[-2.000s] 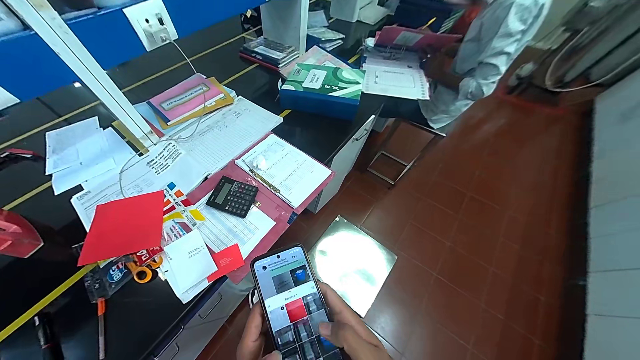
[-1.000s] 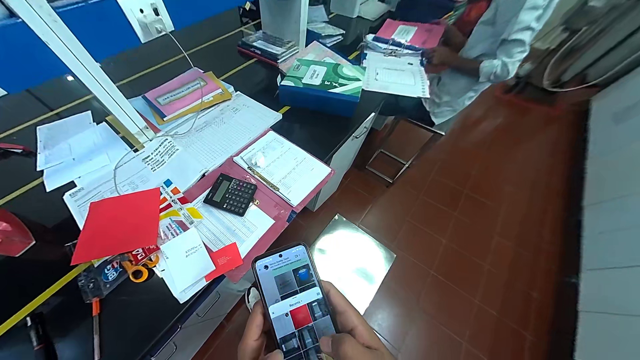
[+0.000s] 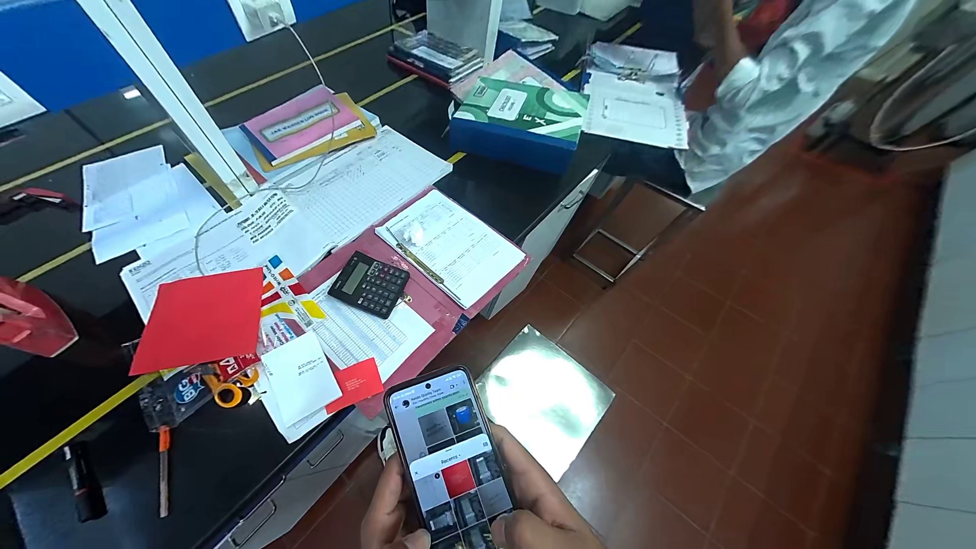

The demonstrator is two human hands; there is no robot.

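A smartphone (image 3: 450, 465) is held upright between my two hands at the bottom centre, its lit screen showing a grid of pictures. My left hand (image 3: 393, 511) grips its left edge. Around its right edge curls my right hand (image 3: 537, 499), the thumb over the lower screen. On the black counter beside the phone lie a small red card (image 3: 356, 385), white printed cards (image 3: 301, 377) and a larger red sheet (image 3: 200, 320). A black calculator (image 3: 370, 284) rests on an opened pink folder (image 3: 499, 286) holding papers.
Orange-handled scissors (image 3: 229, 390), a black marker (image 3: 84, 484) and a red clothes iron (image 3: 34, 316) are on the counter. A blue box file (image 3: 511, 145) stands farther back. At the upper right a person in a white sleeve (image 3: 801, 84) handles papers. A shiny square plate (image 3: 545, 396) lies on the tiled floor.
The person at the upper right has shifted, and the pink folder or sheet near their hands has gone from view there. The picture grid on the phone screen sits differently. Both my hands still hold the phone.
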